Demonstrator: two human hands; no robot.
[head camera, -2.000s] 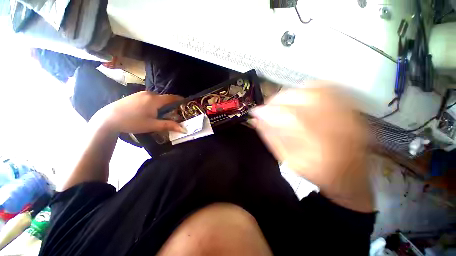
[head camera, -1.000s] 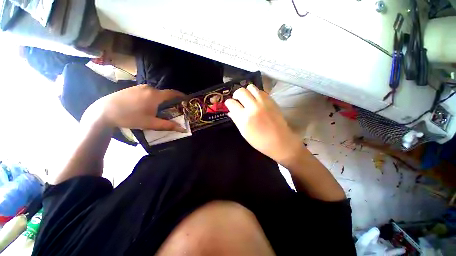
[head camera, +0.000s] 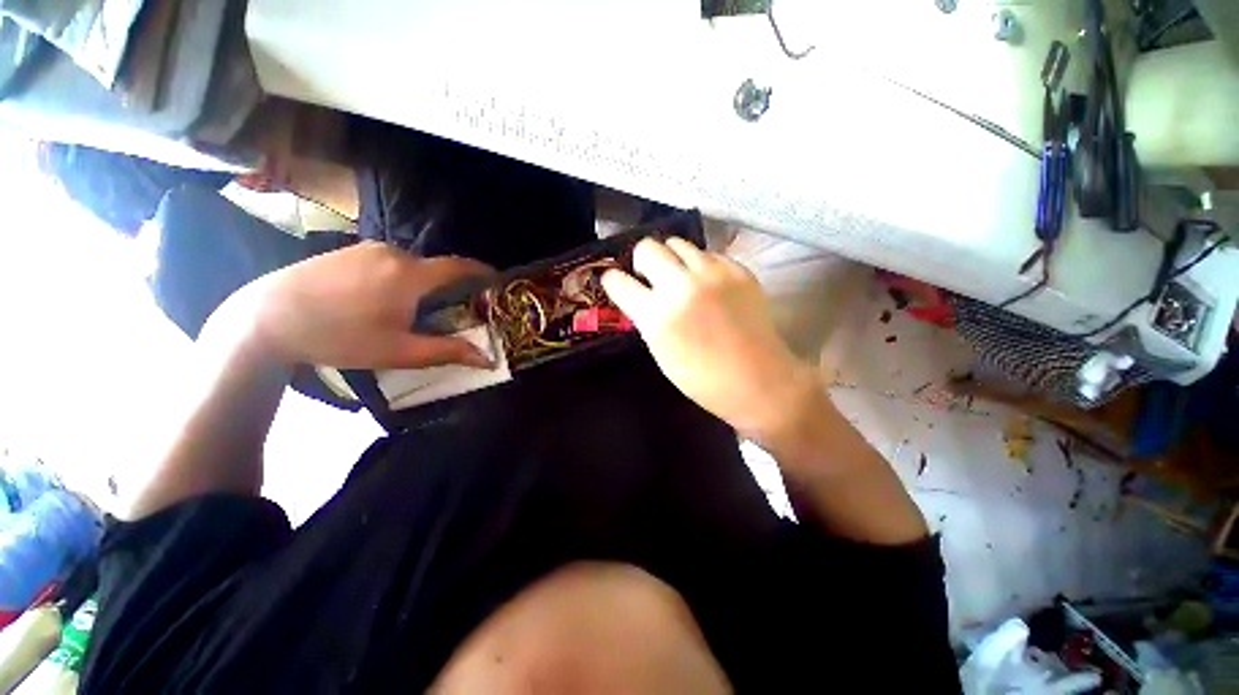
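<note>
A long dark parts drawer (head camera: 564, 356) stands out below the table's front edge, over my lap. Brass-coloured bits (head camera: 523, 315) and a red item (head camera: 598, 321) lie in it. A white card (head camera: 442, 383) lies at its left end. My left hand (head camera: 360, 306) holds the drawer's left part, with the thumb on the card. My right hand (head camera: 713, 333) is in the drawer's right part with its fingers bent down among the bits. Its fingertips are partly hidden, so I cannot tell if they grip anything.
The white machine table (head camera: 612, 95) spans the top. A small round metal part (head camera: 751, 99) lies on it. Blue-handled snips (head camera: 1050, 190) and black-handled shears (head camera: 1094, 163) lie at the right. An open white tray (head camera: 1179, 315) is at the table's right end. Scraps litter the floor (head camera: 951, 462).
My right hand has come from the right into the drawer and now stays there. My left thumb has moved left with the white card, which now lies flatter at the left end.
</note>
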